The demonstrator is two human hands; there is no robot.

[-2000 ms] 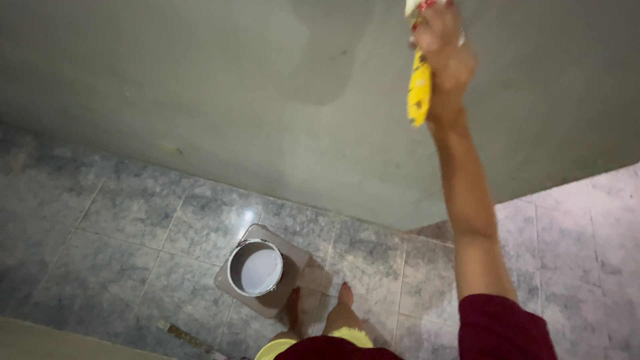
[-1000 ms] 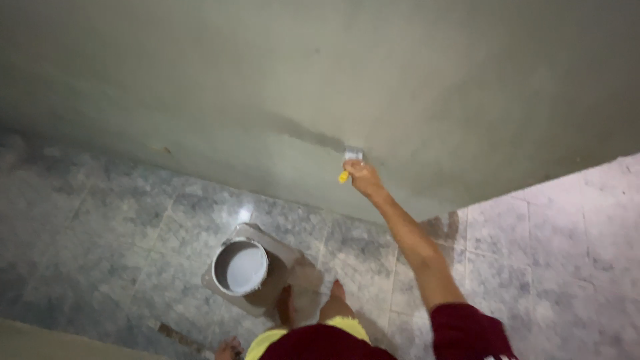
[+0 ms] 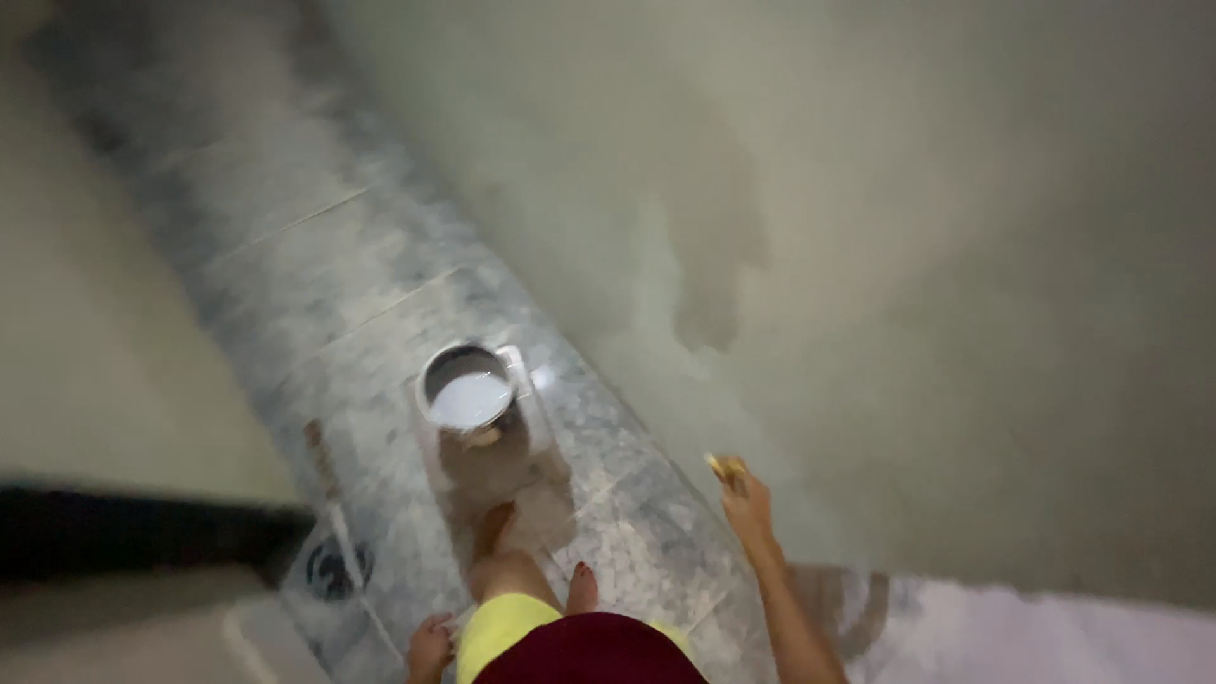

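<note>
My right hand (image 3: 747, 499) is closed around a paintbrush (image 3: 728, 467), low beside the grey wall (image 3: 855, 332); the brush is blurred and partly hidden by my fingers. Down at the lower left, my left hand (image 3: 431, 646) hangs beside my yellow shorts, its fingers slightly bent, with nothing visible in it. An open bucket (image 3: 470, 389) of pale grey-white paint rests on a flat grey-brown piece (image 3: 541, 418) on the floor, ahead of my feet. Darker patches (image 3: 717, 275) mark the wall above my right hand.
Grey marbled tiles (image 3: 370, 285) run along the wall's base. A long thin tool or stick (image 3: 342, 527) lies left of the bucket, across a round dark floor drain or mark (image 3: 337, 570). A dark horizontal bar (image 3: 142, 537) crosses the left side, near another pale wall (image 3: 114, 332).
My right hand, earlier up at the wall and then lower on it with the brush, is now low near the wall's base. My left hand shows more fully. The view has turned strongly.
</note>
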